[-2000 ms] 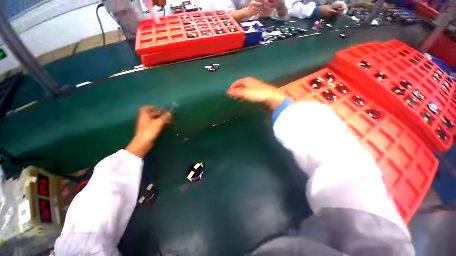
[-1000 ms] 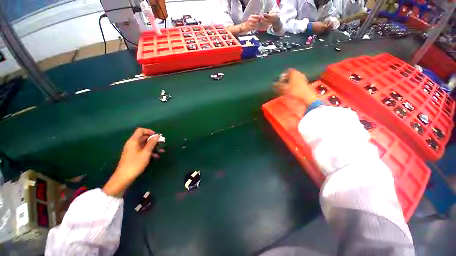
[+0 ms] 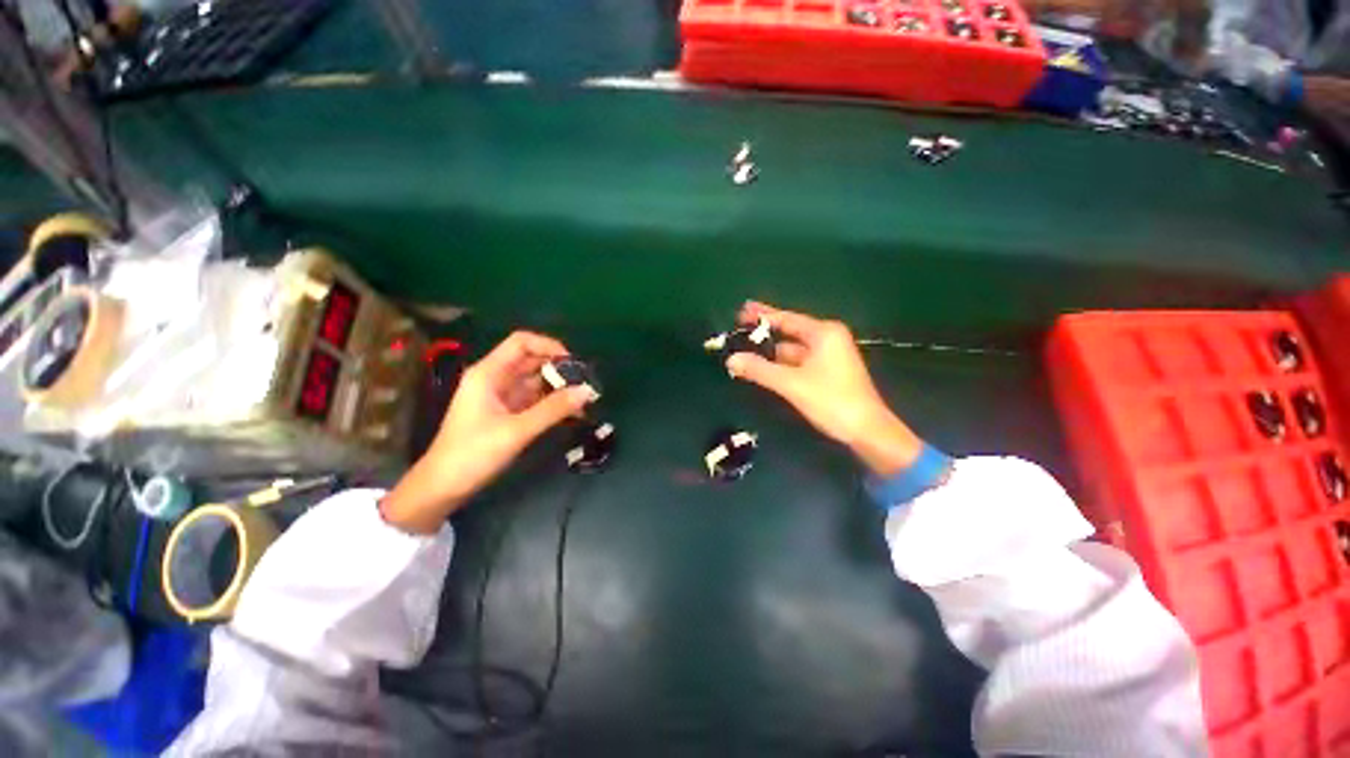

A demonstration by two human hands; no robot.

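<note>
My left hand [image 3: 504, 413] holds a round black electronic unit [image 3: 567, 376] with a cream tape strip between thumb and fingers. It is just above the left wired puck [image 3: 591, 447], which lies on the dark green mat. My right hand [image 3: 807, 373] holds another black electronic unit [image 3: 751, 344] with pale tape strips, above and behind the right wired puck [image 3: 730, 455]. Both pucks have cream strips. A thin black cable [image 3: 560, 592] runs from near the left puck towards me.
A DC power supply [image 3: 338, 356] with red readouts and a plastic bag [image 3: 193, 326] stands at left, near a tape roll [image 3: 207, 561]. Red trays [image 3: 1140, 444] stand at right and at the back [image 3: 851, 62]. Two units [image 3: 743, 163] [image 3: 934, 147] lie on the raised green surface.
The view has turned left and down. My right hand has come from the right tray to above the pucks with a unit. My left hand has brought its unit close to the left puck.
</note>
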